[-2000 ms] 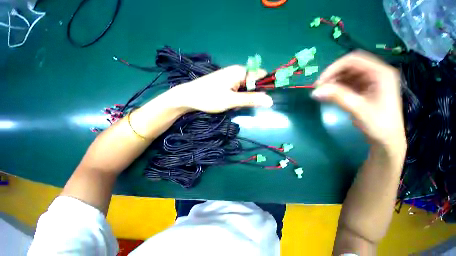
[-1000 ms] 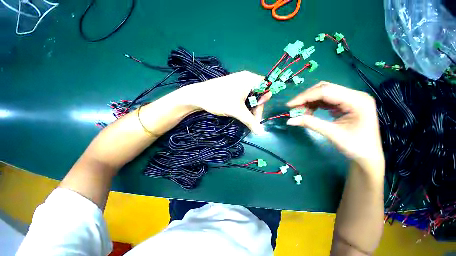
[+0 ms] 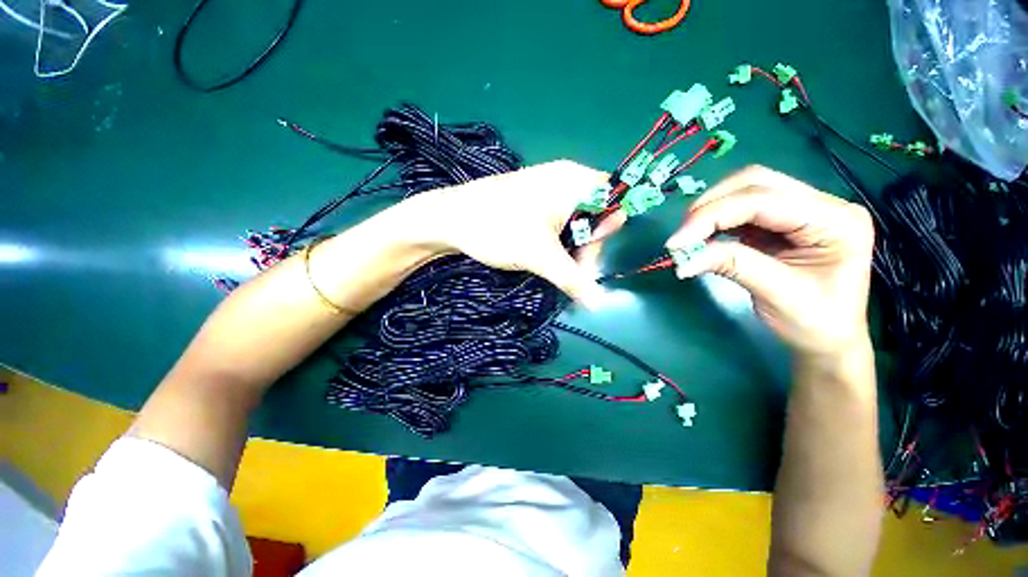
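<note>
My left hand [image 3: 530, 220] is closed round a bunch of black cables. Their red and black leads with several green plug connectors [image 3: 643, 200] fan out to the upper right of it. My right hand [image 3: 789, 254] pinches one green plug [image 3: 688, 254] between thumb and fingertips, its red and black leads stretched back towards my left hand. Folded black cables [image 3: 451, 327] lie under and beside my left wrist. Loose green plugs [image 3: 600, 374] lie at their lower right, and red-tipped lead ends [image 3: 268, 246] at the left.
A large black harness pile [image 3: 947, 271] lies at the right edge, with a clear plastic bag [image 3: 958, 85] behind it. Orange-handled scissors [image 3: 656, 14] lie at the top. A black cord loop [image 3: 186, 56] and a white cord [image 3: 73, 40] are at the upper left.
Over the last two seconds my right hand has moved down and left and now holds a single plug below the others. The plugs at my left hand have spread apart.
</note>
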